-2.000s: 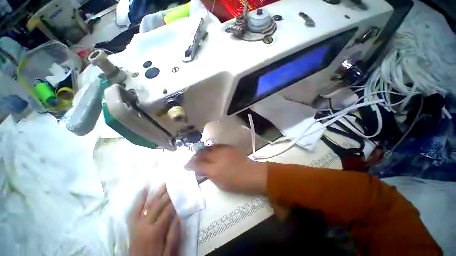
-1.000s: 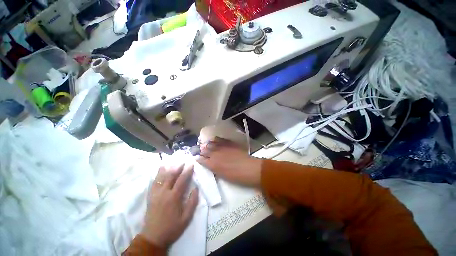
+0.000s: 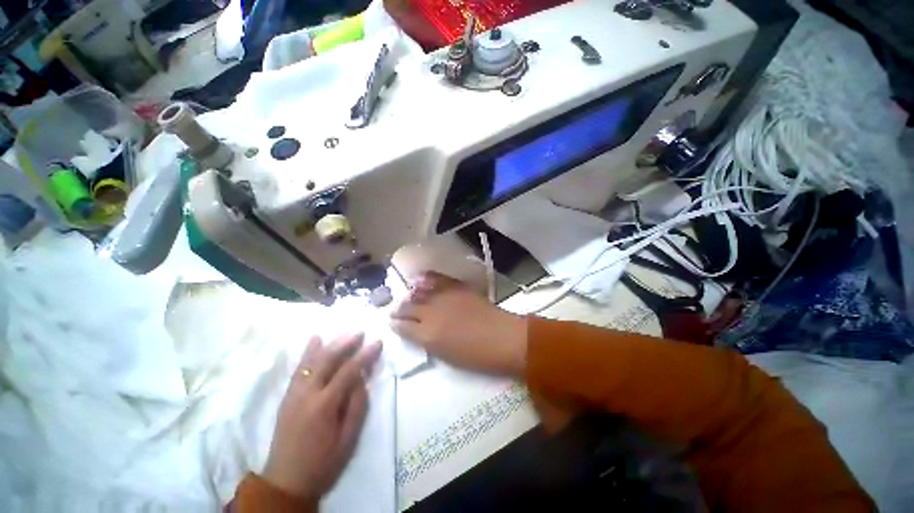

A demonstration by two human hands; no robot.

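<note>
White garment fabric (image 3: 241, 371) lies on the table and runs under the lit needle area of the sewing machine (image 3: 401, 190). My left hand (image 3: 319, 411) lies flat on the fabric just in front of the presser foot (image 3: 346, 291), fingers slightly apart. My right hand (image 3: 451, 321) is beside the foot on its right, fingertips down at the edge of a small white fabric piece (image 3: 406, 356). The needle and stitching are lost in the lamp's glare. Whether my right fingers pinch the piece is not clear.
White cloth is heaped (image 3: 80, 351) at left. A clear bin with thread cones (image 3: 70, 190) stands behind it. A bundle of white elastic or tape (image 3: 782, 150) hangs at right over dark straps (image 3: 666, 291). A printed ruler (image 3: 471, 431) runs along the table's front edge.
My left hand has moved from the lower left up beside the foot. The small piece's free end has shortened towards the foot. My right hand stays by the foot. The camera view has shifted slightly.
</note>
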